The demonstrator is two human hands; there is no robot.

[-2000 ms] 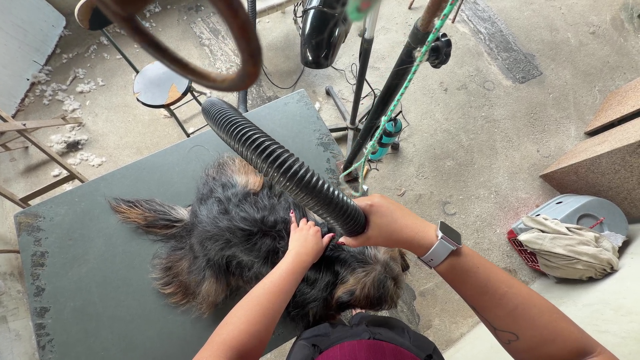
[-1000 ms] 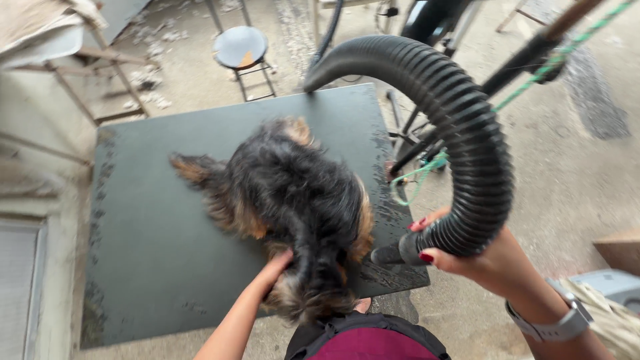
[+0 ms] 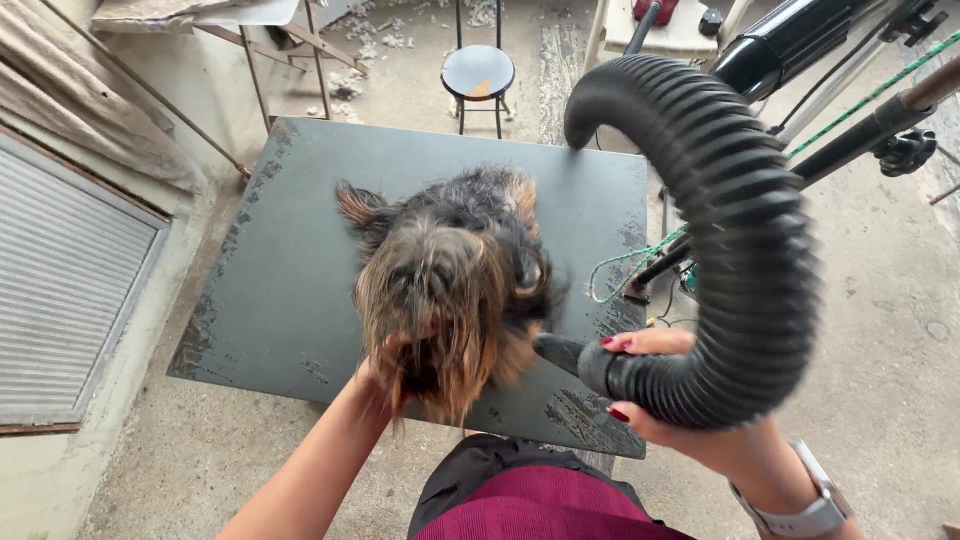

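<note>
A long-haired black and tan dog (image 3: 442, 255) is on the dark grooming table (image 3: 292, 187), its head towards me and long hair hanging over its face. My left hand (image 3: 394, 360) is under the dog's muzzle, its fingers partly hidden by the hair; the hand supports the head. My right hand (image 3: 660, 382) grips the black corrugated dryer hose (image 3: 742, 225) near its end. The hose's narrow nozzle (image 3: 559, 352) points left at the dog's side, close to the tan fur. From my hand the hose arcs up and back over the table's right edge.
Past the far edge stands a round stool (image 3: 478, 73), with loose fur clumps (image 3: 345, 86) on the floor. A green cord loop (image 3: 630, 262) hangs at the right edge beside a black metal stand arm (image 3: 847, 146). A louvred panel (image 3: 67, 277) is at the left.
The dog's head, low between my arms a second ago, is now raised with my left hand under it. The nozzle was over the dog's back two seconds ago and is now at its side.
</note>
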